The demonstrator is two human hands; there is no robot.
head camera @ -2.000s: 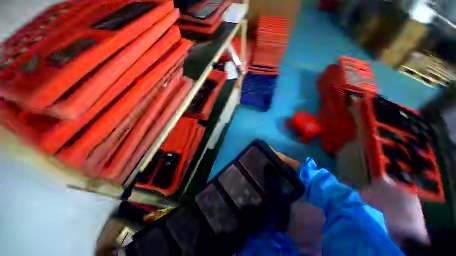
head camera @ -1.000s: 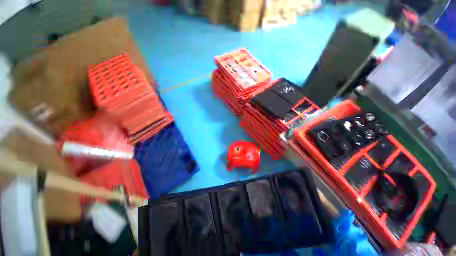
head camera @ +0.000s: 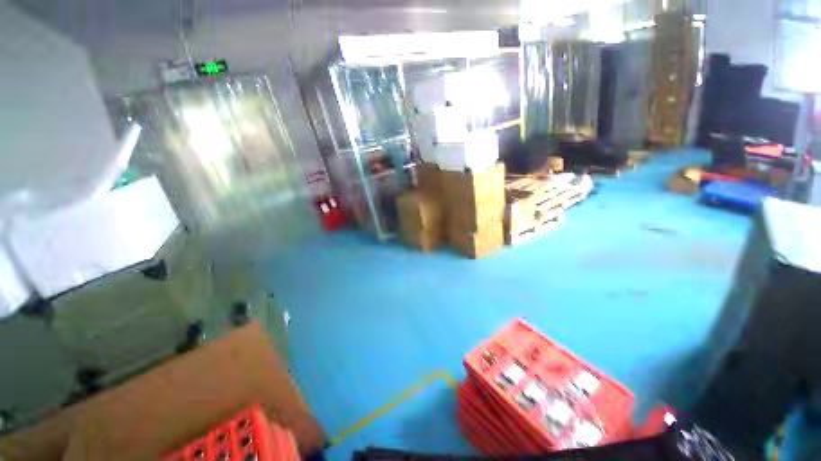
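A strip of a black edge (head camera: pixel 513 455) shows at the bottom rim of the head view; it looks like the far edge of the black foam tray, but most of it is cut off. Neither of my hands is in the picture. A stack of red blister trays (head camera: pixel 540 387) stands on the floor just beyond, with small pale and dark items in the top tray's pockets. Another stack of red trays (head camera: pixel 239 439) is cut off at the bottom left.
Blue floor (head camera: pixel 387 306) with a yellow line. Brown cardboard (head camera: pixel 180 392) at lower left. Cardboard boxes (head camera: pixel 475 212) and pallets (head camera: pixel 540 203) farther off. A dark green-grey cabinet-like block (head camera: pixel 765 306) at right. White covered shapes (head camera: pixel 99 234) at left. A red box (head camera: pixel 330 213) by the wall.
The view has swung up from the held black tray towards the hall. The tray has dropped almost out of view, and my right hand and blue sleeve have left the picture.
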